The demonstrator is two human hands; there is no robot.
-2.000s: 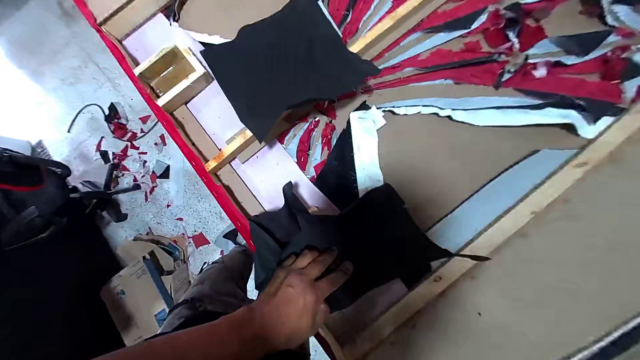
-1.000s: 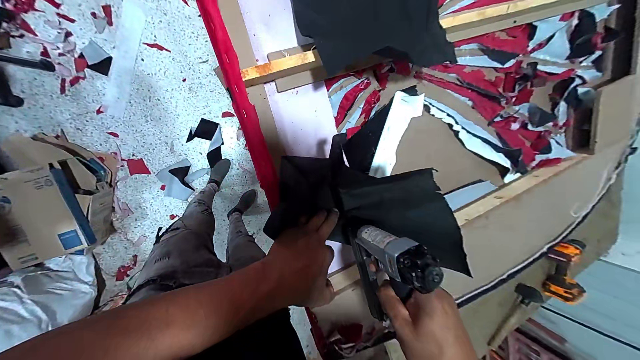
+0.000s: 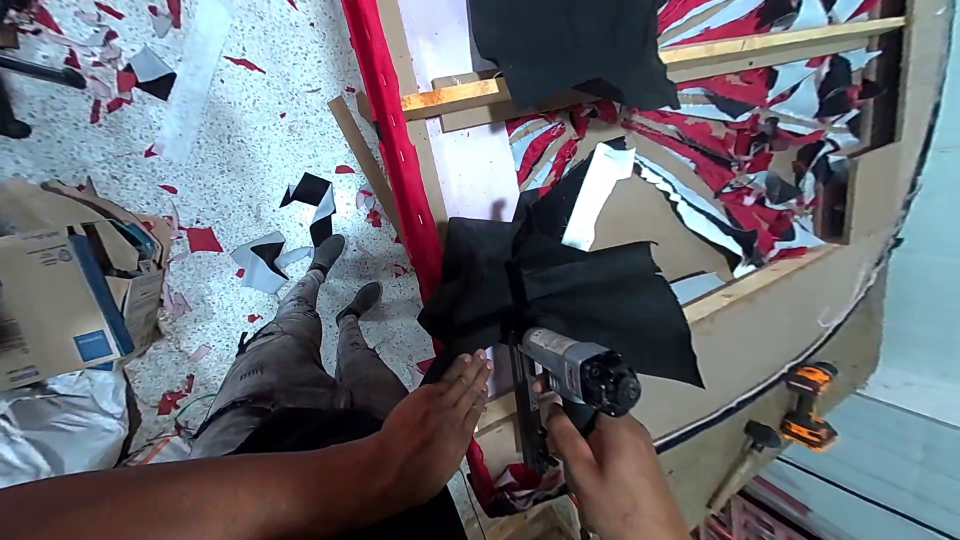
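A piece of black fabric (image 3: 600, 300) lies over the corner of a wooden furniture frame with a red fabric edge (image 3: 405, 165) held by staples. My left hand (image 3: 442, 420) rests with its fingers extended on the lower left edge of the black fabric, holding nothing between them. My right hand (image 3: 615, 465) grips a pneumatic staple gun (image 3: 570, 367), whose nose meets the black fabric near its middle fold. A second black fabric piece (image 3: 577, 45) lies farther up across a wooden crossbar (image 3: 457, 97). A white strip (image 3: 600, 191) lies beyond the nearer fabric.
Fabric scraps (image 3: 262, 259) litter the speckled floor at the left, beside a cardboard box (image 3: 60, 300) and a silvery bag (image 3: 67, 424). An orange and black cordless drill (image 3: 808, 405) and a hammer (image 3: 742, 465) lie at the right. Red and white strips fill the frame's far part.
The staple gun, out of sight two seconds ago, came into view in my right hand and now meets the fabric. My left hand has shifted from bunched fabric to its lower edge. The view has turned.
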